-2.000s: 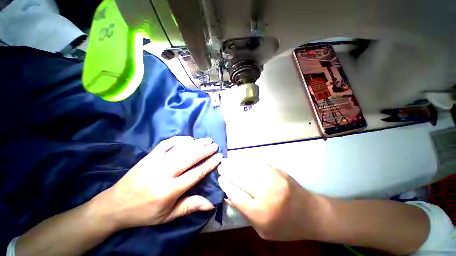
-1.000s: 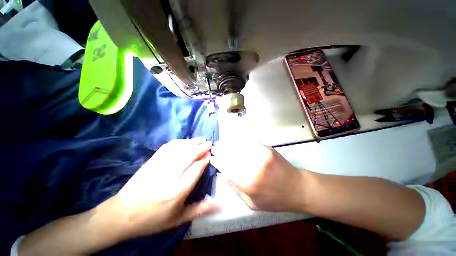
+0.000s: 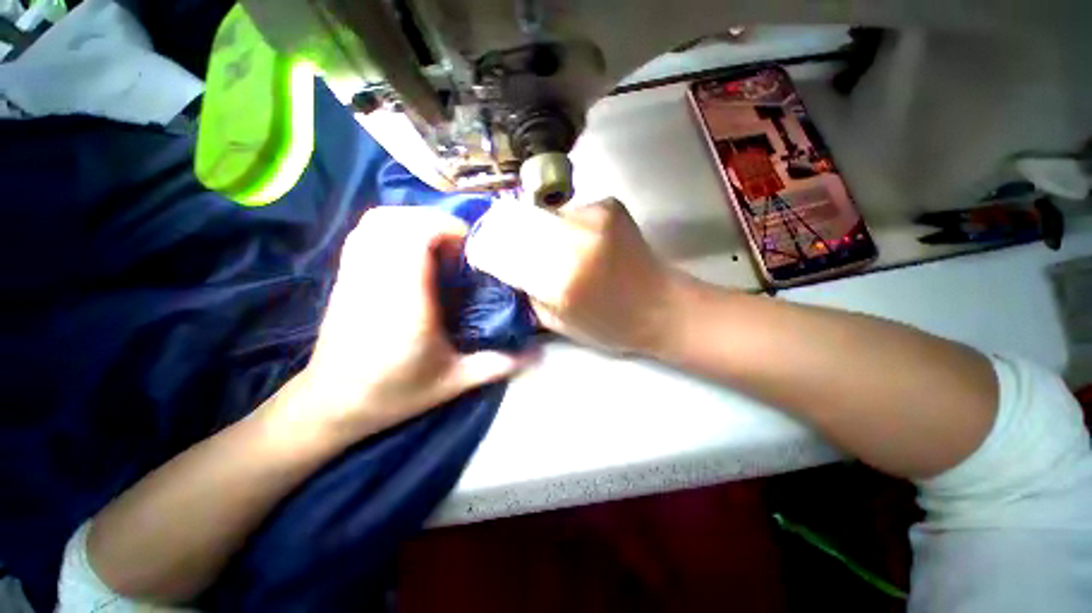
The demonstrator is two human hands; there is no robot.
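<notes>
The navy garment piece (image 3: 156, 323) covers the left of the table and runs up to the sewing machine's foot, with an edge bunched between my hands. My left hand (image 3: 383, 317) lies over the cloth, thumb and fingers spread around the bunched part. My right hand (image 3: 581, 269) is closed on the cloth edge close in front of the needle area; its fingertips are overexposed. The sewing machine head (image 3: 671, 36) stands above. The presser foot (image 3: 485, 180) is small and blurred, and the needle cannot be made out.
A lime-green lamp body (image 3: 252, 114) hangs left of the needle. A smartphone (image 3: 784, 174) lies on the machine bed, with dark snips (image 3: 988, 224) to its right. White cloth (image 3: 96, 72) lies at the upper left. The white table's front edge (image 3: 647, 479) crosses above dark red cloth (image 3: 587, 557).
Both hands have moved up towards the presser foot with the cloth edge. The navy cloth between them is now bunched, and more of the table front shows.
</notes>
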